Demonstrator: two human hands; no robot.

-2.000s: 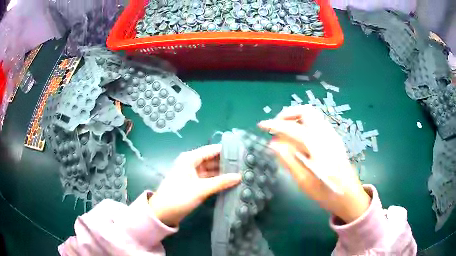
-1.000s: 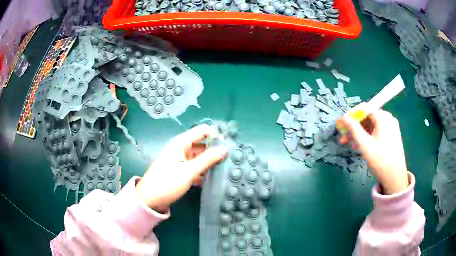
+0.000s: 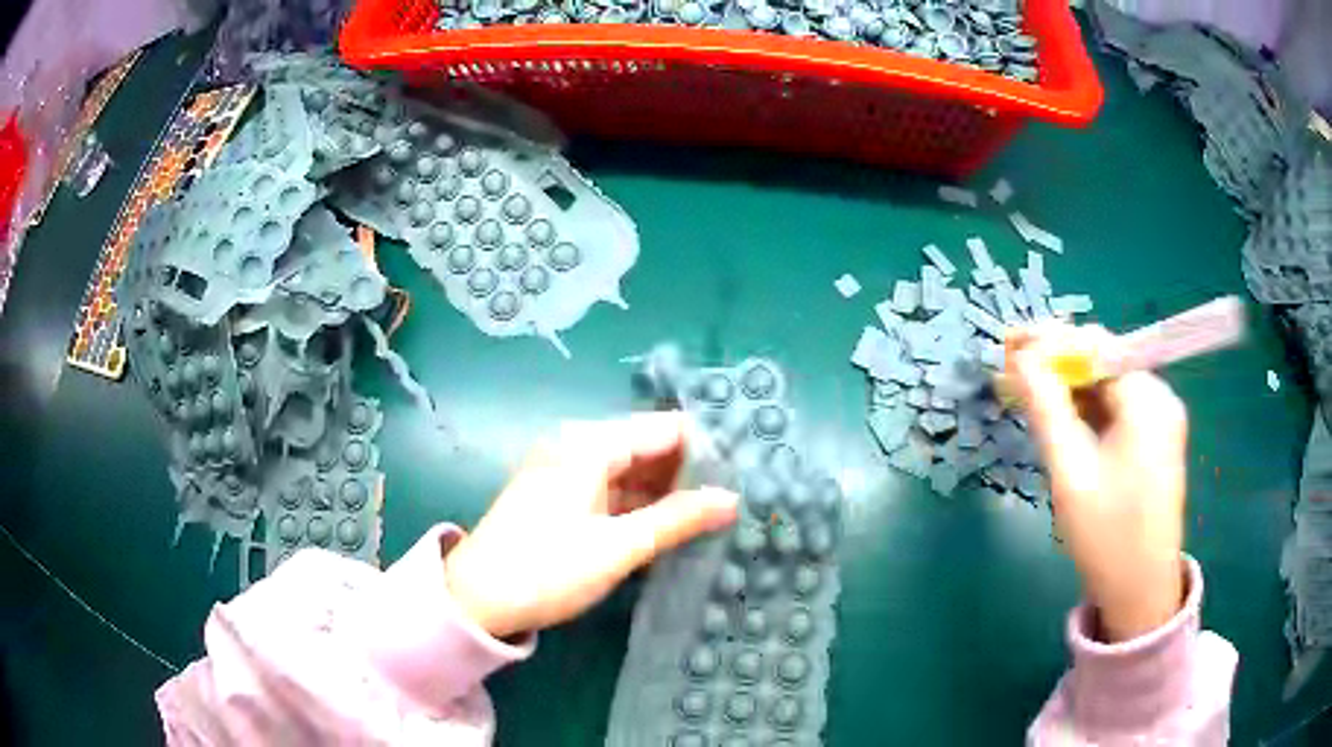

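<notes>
A grey-blue domed rubber sheet (image 3: 752, 620) hangs down from my left hand (image 3: 584, 511) towards the bottom edge of the view. My left thumb and fingers pinch its left edge near the upper end, which is blurred. My right hand (image 3: 1103, 467) holds a slim tool with a pale shaft (image 3: 1183, 336) and a yellow section. My right fingertips are at the right side of the pile of small grey rectangular pads (image 3: 935, 365). The tool's tip and any piece at it cannot be made out.
A red basket (image 3: 730, 95) full of small grey round parts stands at the top. Domed sheets (image 3: 482, 234) lie heaped on the left beside an orange-brown dotted strip (image 3: 161, 219). More grey sheets (image 3: 1293, 234) run along the right edge. The tabletop (image 3: 730, 219) is dark green.
My right hand has moved from the sheet's upper end rightwards to the pad pile. My left hand still pinches the sheet, which now hangs flatter with more domes showing. The camera view has shifted slightly.
</notes>
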